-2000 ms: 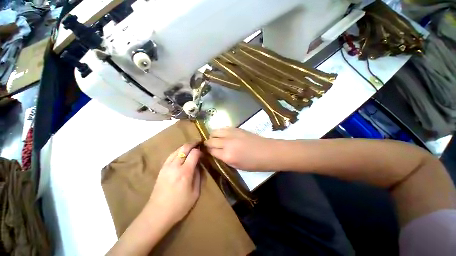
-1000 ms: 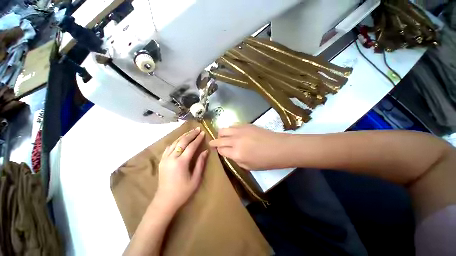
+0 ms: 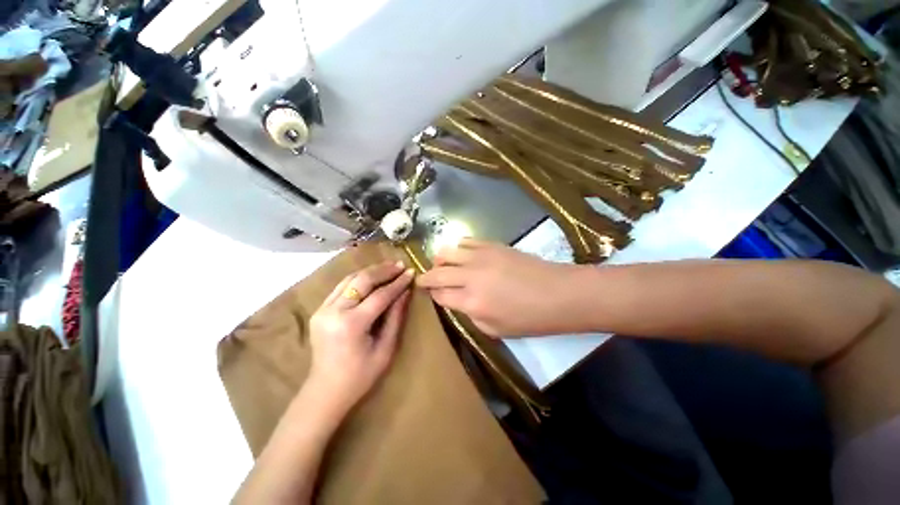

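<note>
A brown fabric panel (image 3: 395,424) lies on the white table and hangs over its front edge. A gold-toothed brown zipper (image 3: 484,345) runs along the panel's right edge, from under the needle area down past the table edge. My left hand (image 3: 360,335) rests on the panel, its thumb and fingertips together at the zipper edge. My right hand (image 3: 493,286) pinches the zipper edge just below the needle area. The presser foot and needle of the sewing machine (image 3: 414,79) are partly hidden behind its head.
A fan of zippers (image 3: 582,148) lies on the machine bed right of the needle. A second zipper bundle (image 3: 814,59) and a dark cord (image 3: 755,133) are at the far right. Dark brown pieces (image 3: 49,424) are piled at left. Grey fabric (image 3: 859,187) hangs at right.
My left hand has moved off its grip near the zipper and lies flatter on the panel, its thumb lately back beside the fingertips. My right hand stays at the zipper. The view has shifted slightly.
</note>
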